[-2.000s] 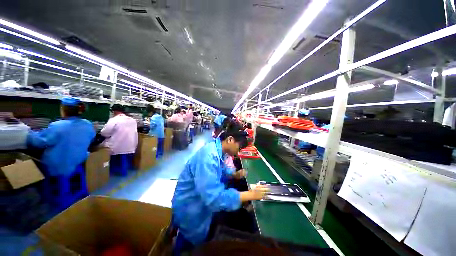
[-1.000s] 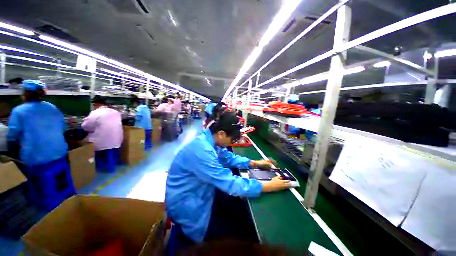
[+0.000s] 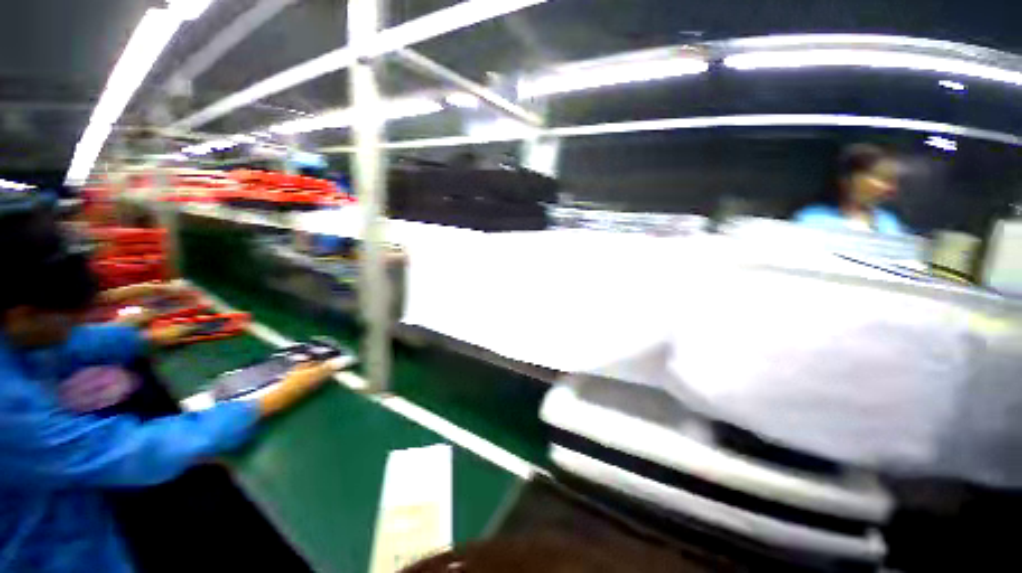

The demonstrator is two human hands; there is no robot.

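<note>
Neither of my hands shows. Nearest in front of me, a small cream sheet (image 3: 415, 504) lies flat on the green surface (image 3: 308, 470). A dark brown blurred shape (image 3: 493, 556) at the bottom edge partly covers its lower end; I cannot tell what it is. To the right, white and black layers (image 3: 695, 453) are stacked, blurred, below the hanging papers. The dark edge of what looks like a tray (image 3: 572, 520) shows at the bottom.
A person in blue (image 3: 135, 448) at left reaches over a dark tray (image 3: 263, 375) on the line. A white post (image 3: 368, 202) stands beyond. Red frames (image 3: 280, 187), a black tray stack (image 3: 471, 199) and hanging white papers (image 3: 538, 297) line the shelf. Another person (image 3: 857, 202) is behind it.
The view has swung right. The aisle and cardboard box have left the picture; the stacked layers, more of the cream sheet and the person behind the shelf have come in.
</note>
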